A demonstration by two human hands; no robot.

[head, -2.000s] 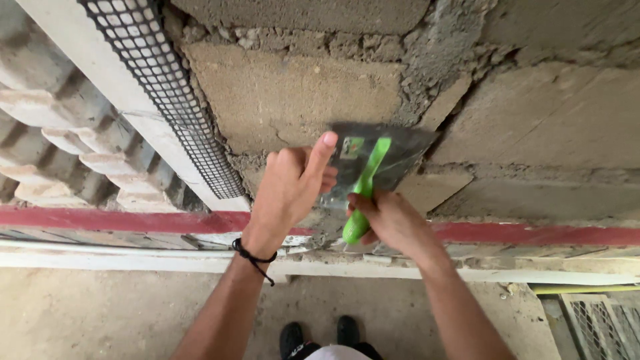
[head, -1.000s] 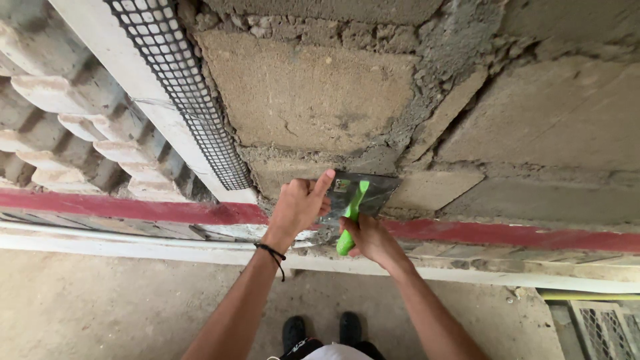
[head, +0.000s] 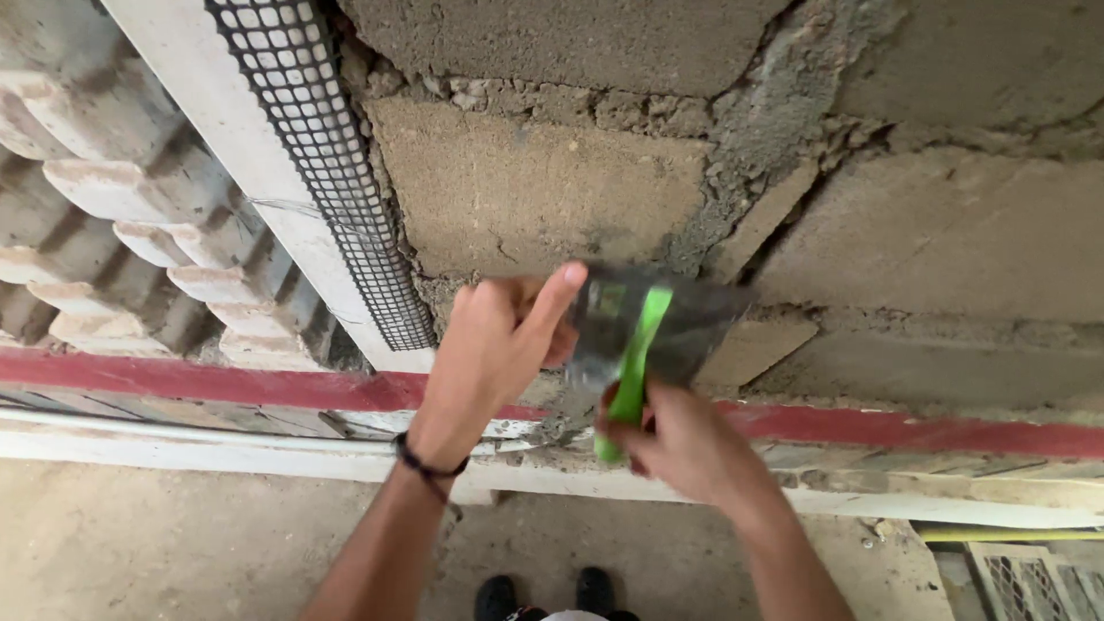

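A wide plastering blade with a green handle lies over the block wall, its dark blade blurred. My right hand is closed around the lower part of the handle. My left hand, with a dark bracelet at its wrist, is at the blade's left edge; its thumb points up at the blade's upper left corner, and the other fingers are curled and partly hidden. Grey mortar fills the joint above the blade. Whether the blade touches the wall cannot be told.
Black plastic mesh runs along a white beam on the left, beside stacked clay roof tiles. A red strip and a white ledge cross below the wall. Metal grating is at lower right.
Both hands and the blade have moved up the wall from the red strip, where they were a second ago. The right hand keeps hold of the green handle throughout.
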